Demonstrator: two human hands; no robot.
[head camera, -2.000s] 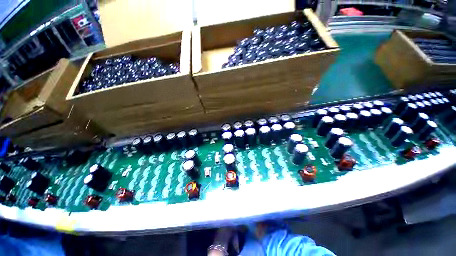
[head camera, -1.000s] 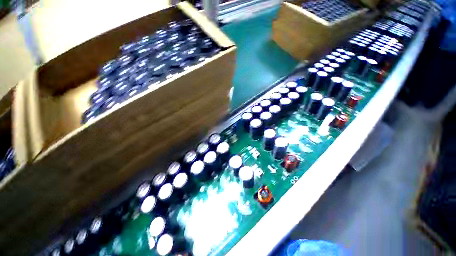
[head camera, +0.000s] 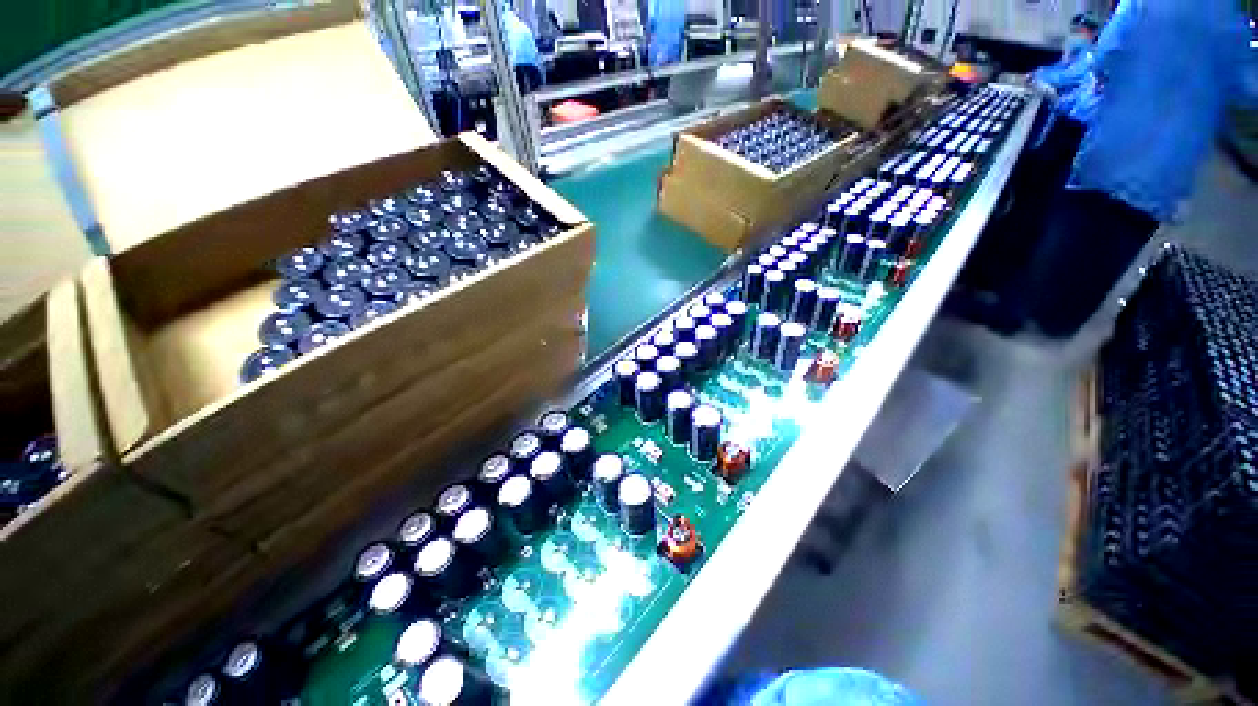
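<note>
Green circuit boards (head camera: 624, 439) lie end to end along the line, running from the lower left to the upper right. Black electrolytic capacitors (head camera: 473, 524) with pale round tops stand on them in rows. Copper-red toroidal inductors (head camera: 680, 542) sit near the boards' front edge. Bare footprints show on the nearest board, partly washed out by glare. An open carton (head camera: 373, 361) behind the boards holds many loose capacitors lying close together. Neither of my hands is in view; only a blue sleeve shows at the bottom edge.
A pale rail (head camera: 814, 473) edges the boards. Smaller cartons (head camera: 711, 189) stand farther along the ledge. Another carton is cut off at the left. A coworker in a blue smock (head camera: 1167, 104) stands at the upper right. Dark gridded stacks (head camera: 1184, 469) stand on the floor at right.
The view has turned right along the line, then tilted up slightly, bringing the coworker and dark stacks into view. The hand seen at the bottom two seconds ago is out of view.
</note>
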